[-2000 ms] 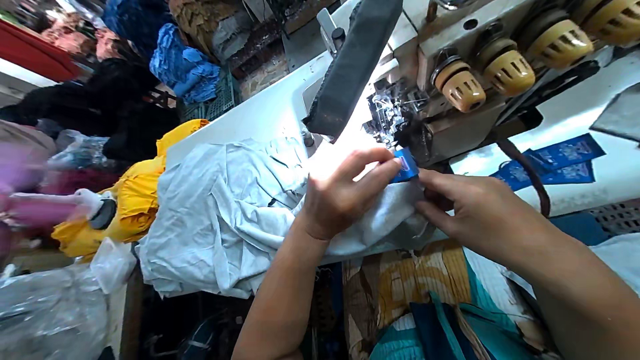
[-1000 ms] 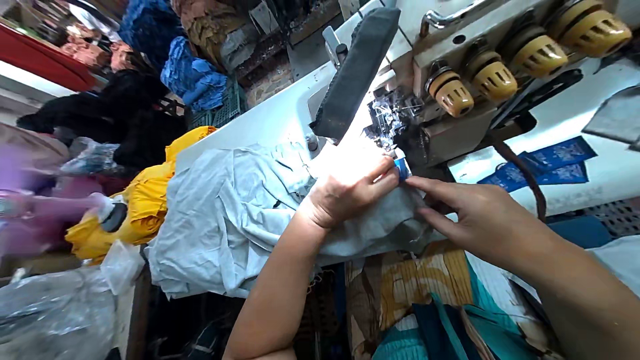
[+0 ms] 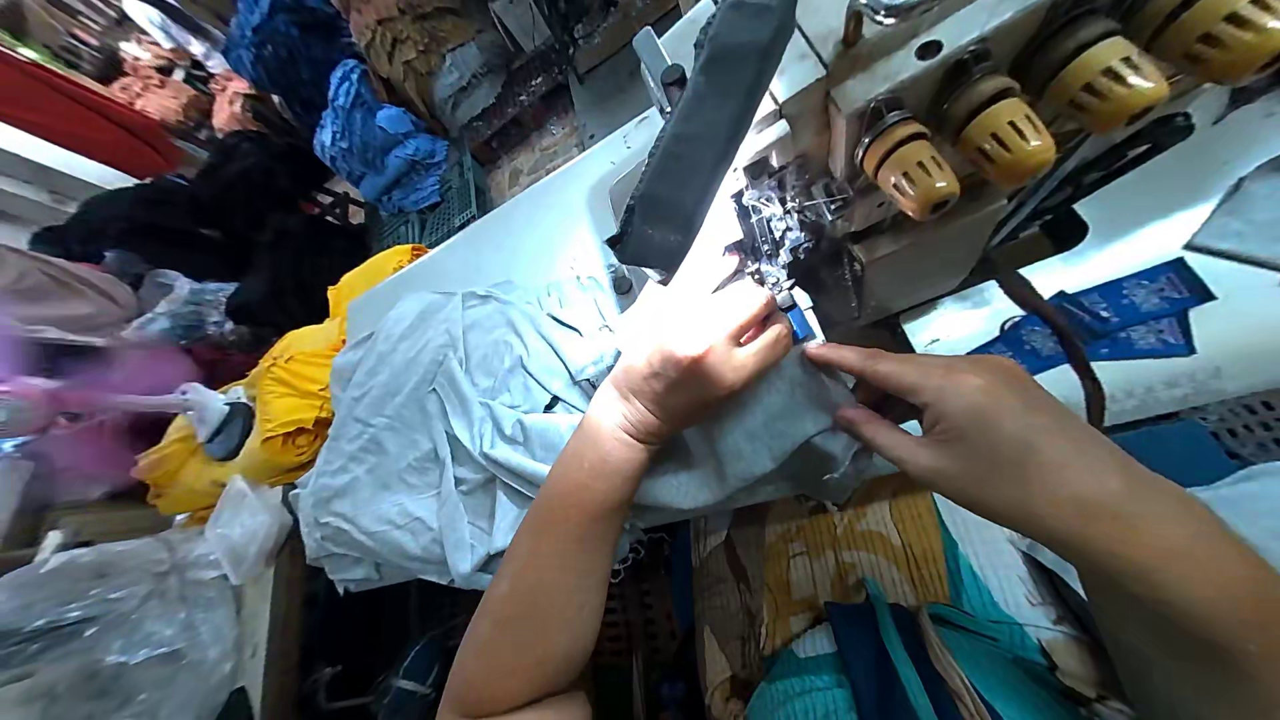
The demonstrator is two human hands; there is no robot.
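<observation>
Light grey fabric (image 3: 470, 400) lies in folds over the white bed of an overlock-type sewing machine (image 3: 870, 240). My left hand (image 3: 690, 360) presses on the fabric beside the needle and presser foot area (image 3: 775, 230), its fingers curled at a small blue label (image 3: 800, 322); whether they pinch it is hidden. My right hand (image 3: 940, 420) has its index fingertip at the fabric edge just right of the label, and its thumb lower down against the same fabric. Bright lamp light washes out part of the left hand.
A dark padded bar (image 3: 700, 130) slants above the bed. Yellow thread tension knobs (image 3: 910, 170) line the machine's upper right. Blue printed labels (image 3: 1130, 310) lie on the right surface. Yellow fabric (image 3: 290, 400) and a spinning fan (image 3: 90, 400) are at left.
The blue label between the hands shows less than before and sits closer to the presser foot. Both hands have stayed close to it.
</observation>
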